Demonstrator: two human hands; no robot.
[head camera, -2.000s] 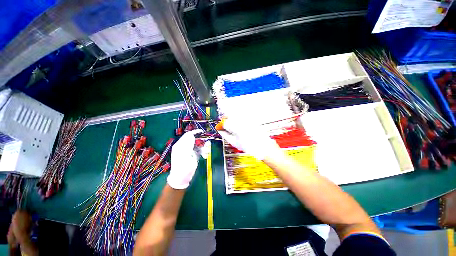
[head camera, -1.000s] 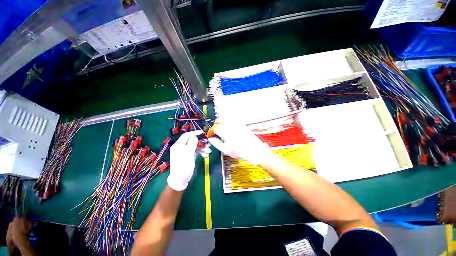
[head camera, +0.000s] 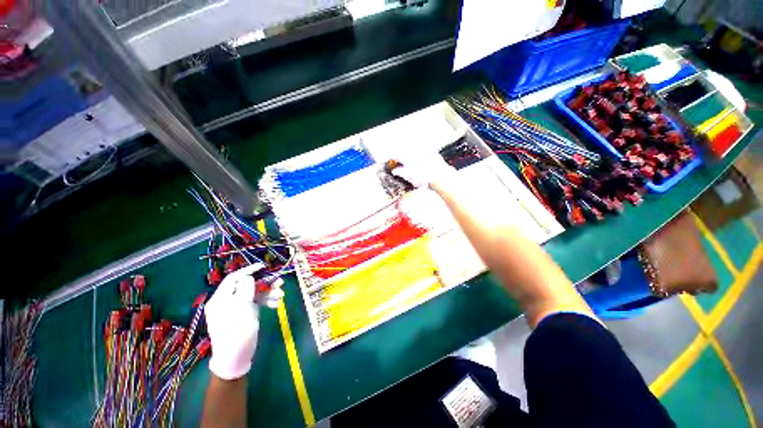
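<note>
My gloved left hand (head camera: 234, 322) is at the left of the yellow line, its fingers closed round a small red connector housing (head camera: 263, 286) with a few wires trailing. My gloved right hand (head camera: 412, 177) reaches over the wire tray (head camera: 510, 198), near the end of the black wires (head camera: 463, 152); whether its fingertips hold a wire is too small to tell. The tray also holds blue wires (head camera: 322, 171), red wires (head camera: 364, 247) and yellow wires (head camera: 381, 288). A small harness bunch (head camera: 224, 251) lies just beyond my left hand.
A harness pile (head camera: 151, 351) lies left of the yellow line. A metal post (head camera: 167, 125) stands behind it. Right of the tray are another harness pile (head camera: 556, 171) and a blue bin (head camera: 569, 104) of red and dark connectors. A white instruction sheet (head camera: 494, 29) hangs above.
The view has swung right. My right hand has left my left hand and moved out over the wire tray. My left hand stays beside the yellow line with the connector.
</note>
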